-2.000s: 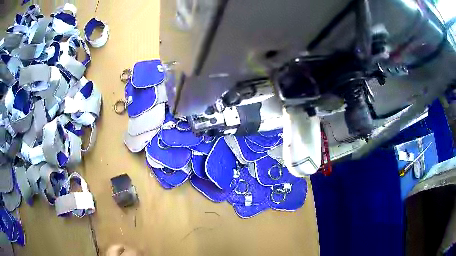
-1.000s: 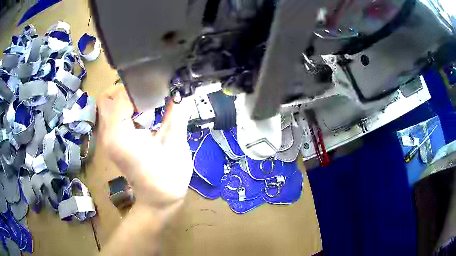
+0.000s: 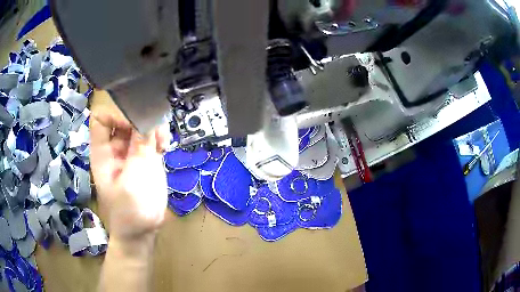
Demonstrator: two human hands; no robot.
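My left hand reaches up from the bottom edge, bare, beside the machine head. Its fingers are partly bent and some fingertips are hidden by the head's lower end, so I cannot tell if they hold anything. The needle area, with shiny metal parts, is just right of the fingertips. Blue flat fabric pieces overlap under the narrow machine arm. Key rings lie on some of them. My right hand is out of the picture.
A heap of grey-white looped fabric pieces lies at the left. A red-handled tool lies by the machine base. Loose dark threads lie on the tan tabletop. Blue cloth hangs at the right.
My left hand came in from the bottom edge to the needle area, then shifted slightly left. The machine has moved left in view, and the hand now hides the small dark block.
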